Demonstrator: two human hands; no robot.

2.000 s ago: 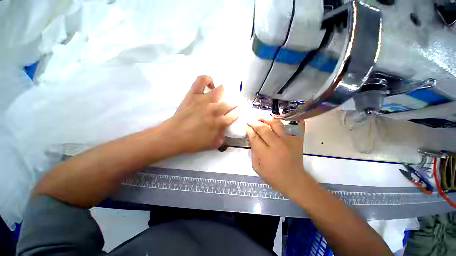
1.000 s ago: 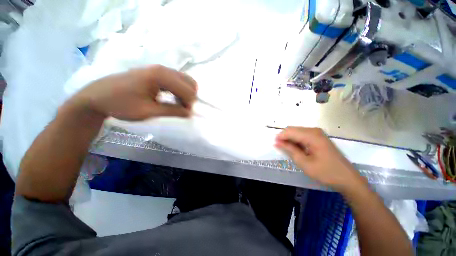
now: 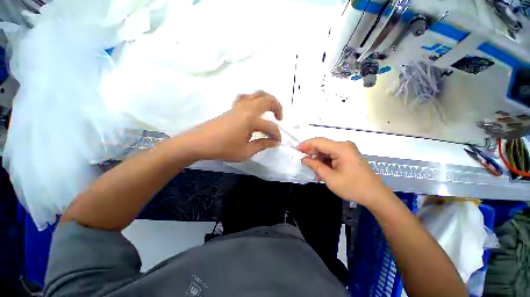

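Observation:
A sheer white garment panel (image 3: 270,163) lies over the table's front edge below my hands. My left hand (image 3: 253,129) pinches the white cloth with fingers bent, near its upper edge. My right hand (image 3: 334,160) pinches the same cloth by its edge, just right of my left hand. A small opaque white part shows between my left fingers; whether it is a separate piece I cannot tell. The sewing machine's presser foot (image 3: 369,78) is above and to the right, away from my hands.
A large heap of white garment parts (image 3: 168,75) covers the table's left. A pale thread tangle (image 3: 419,84) lies on the machine bed. Snips (image 3: 483,160) and a red cord (image 3: 504,155) are at the right end. A blue crate (image 3: 375,255) with white pieces (image 3: 456,232) stands below.
My hands have moved from near the needle to the table's front edge, bringing the cloth. They were wide apart a second ago and are now close together. The view has shifted.

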